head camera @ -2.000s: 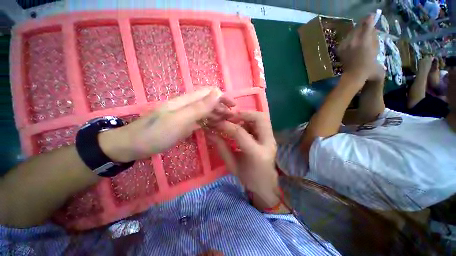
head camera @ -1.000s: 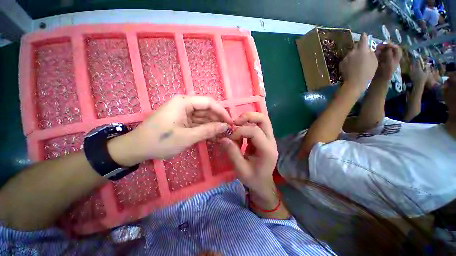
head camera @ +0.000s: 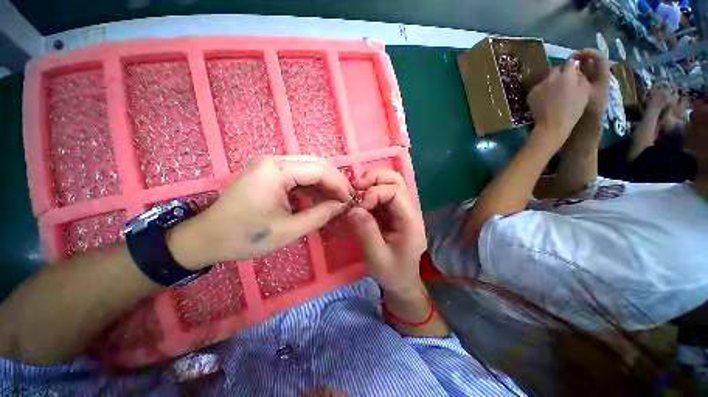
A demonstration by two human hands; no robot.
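A pink foam tray (head camera: 120, 124) with rectangular pockets in two rows lies in front of me. Many small shiny metal rings (head camera: 167, 128) fill most pockets; the top right pocket shows bare pink. My left hand (head camera: 268, 205), with a black watch on the wrist, is over the tray's middle. My right hand (head camera: 394, 229), with a red string on the wrist, is over its right end. Thumbs and fingertips of both hands meet and pinch a tiny metal ring (head camera: 355, 198) between them. The fingers partly hide it and the pockets below.
An open cardboard box (head camera: 483, 89) of small dark coppery parts stands on the green bench (head camera: 435, 101) to the right. A person in a white shirt (head camera: 574, 248) sits close on my right, hands beyond the box. A pale rail (head camera: 310, 29) runs behind the tray.
My hands were blurred and close together over the tray two seconds ago. They now pinch fingertip to fingertip, nearly as one second ago. The neighbour's hands have come together.
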